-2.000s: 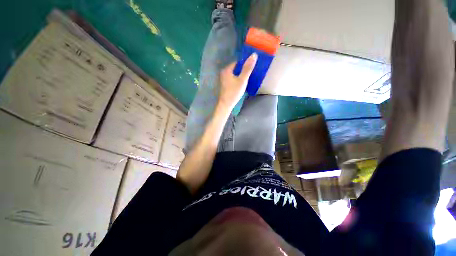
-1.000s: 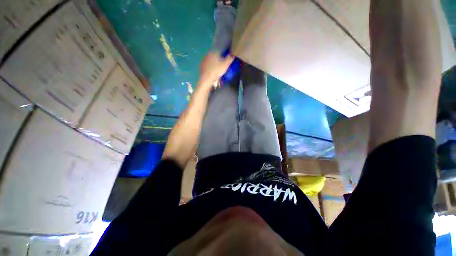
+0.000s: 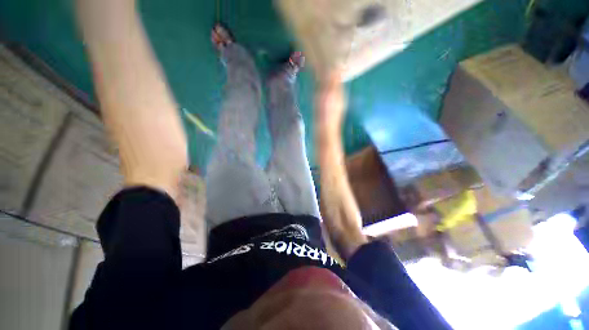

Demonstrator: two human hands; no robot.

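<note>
A large brown carton [image 3: 420,22] is at the top centre right, cut off by the picture's top edge and partly blurred. My right hand [image 3: 330,74] is a blur at the carton's near left edge. I cannot tell whether it touches or grips the carton. My left arm stretches up the left side, and its hand is beyond the top edge. The blue and orange tape gun does not show.
Stacked cartons [image 3: 74,167] line the left side. An open brown box [image 3: 371,187], a blue surface [image 3: 403,129], a yellow item [image 3: 457,209] and a large carton [image 3: 504,119] are at the right. My legs stand on the green floor [image 3: 258,29].
My left hand has gone up out of the picture, and the tape gun is out of view. My right forearm has come into view towards the middle. The carton appears higher in the picture.
</note>
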